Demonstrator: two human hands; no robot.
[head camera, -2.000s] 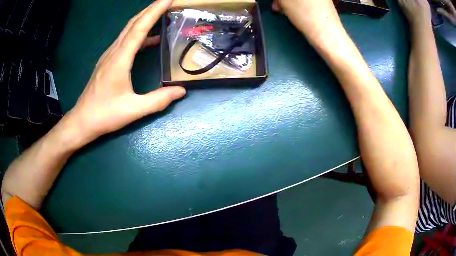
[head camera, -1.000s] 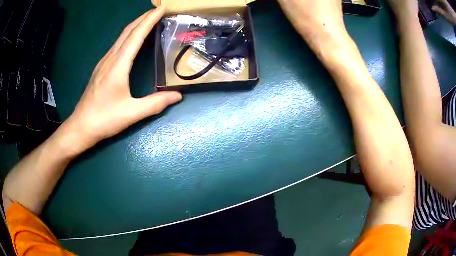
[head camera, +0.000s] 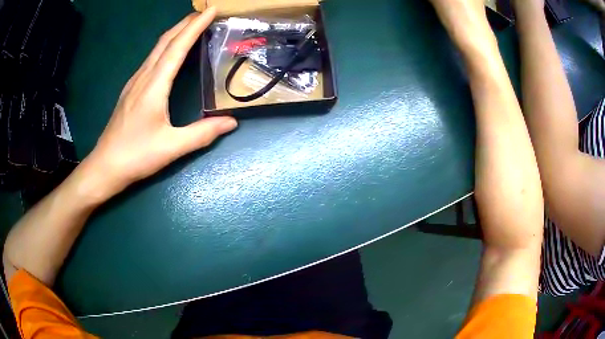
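Note:
A black retail box lies open on the table, its brown lid flap standing up at the back, cut off by the top edge. Inside is a clear poly bag with a red cable end. A black looped lead lies over it. My left hand is around the box's left side, thumb at the front left corner, fingers at the back left. My right forearm reaches to the top edge; the fingers of my right hand are out of the picture.
Black boxes are stacked at the left, one with a white label. Another person's arm and striped top are at the right. Part of another box shows at the upper right. The dark green table has a pale curved edge.
The open box and my left hand sit slightly further left in view. My right hand has moved right and up, out at the top edge.

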